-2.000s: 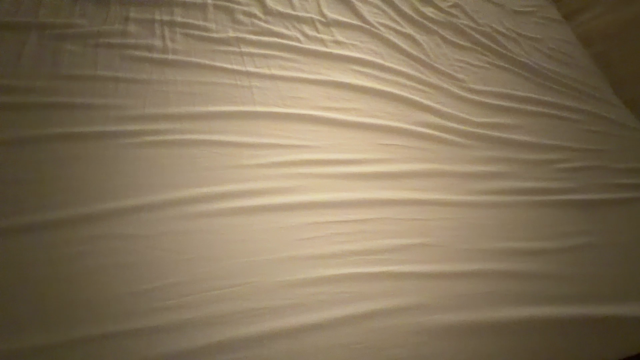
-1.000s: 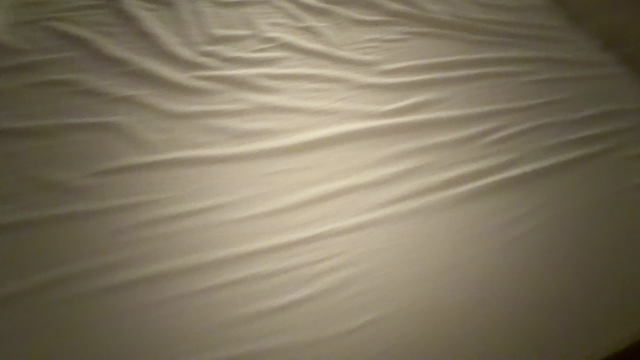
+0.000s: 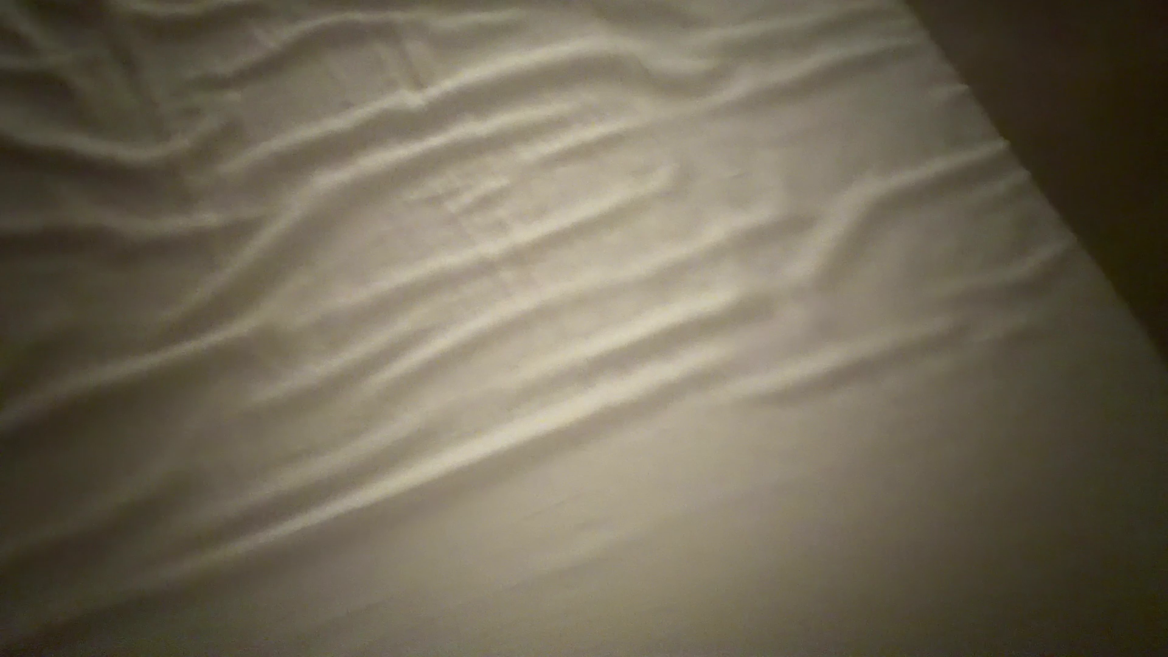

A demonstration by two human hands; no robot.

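A pale, wrinkled cloth point(image 3: 584, 365), which looks like a bed sheet, fills most of the head view. Long folds run across it from the lower left up to the upper right. Toward the lower right the cloth lies smoother. Neither my left hand nor my right hand is in the picture, so what they hold or touch cannot be seen. The view is dim and somewhat blurred.
The cloth's edge point(image 3: 1031, 173) runs slantwise down the right side. Beyond it lies a dark brownish surface point(image 3: 1077, 91), too dim to identify.
The folds in the cloth have changed shape and now slant more steeply. The view has shifted, with more of the dark area showing at the upper right.
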